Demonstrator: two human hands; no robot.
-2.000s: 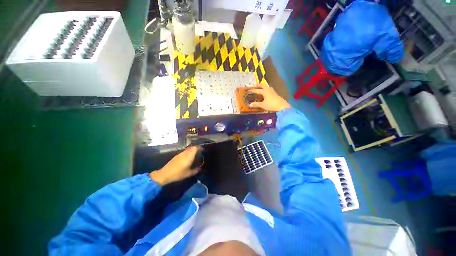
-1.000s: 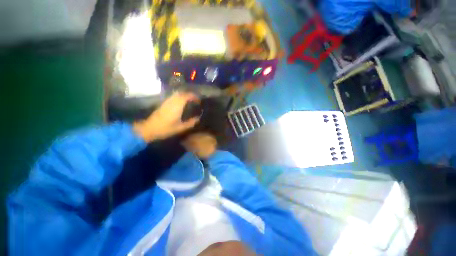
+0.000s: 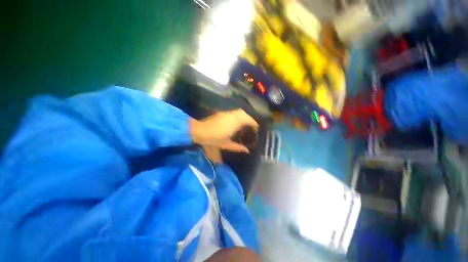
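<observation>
My left hand (image 3: 223,131) is in front of my body, with its fingers curled around a round black part (image 3: 246,136). My right hand (image 3: 213,153) is mostly hidden behind my left hand and wrist; its fingers do not show. The benchtop machine's dark blue control panel (image 3: 282,97), with red and green lights, is beyond my hands. The yellow-black striped bed (image 3: 287,51) is behind the panel. The frame is strongly blurred.
A foam tray (image 3: 328,210) is at the lower right. A small grid rack (image 3: 272,145) is beside my left hand. A bright white sheet (image 3: 223,38) lies left of the machine. A red stool (image 3: 367,115) and a person in a blue smock (image 3: 428,102) are at the right.
The view has turned and shifted. My right hand has left the orange-brown fixture and come back to my left hand near my body. My left hand keeps the black part.
</observation>
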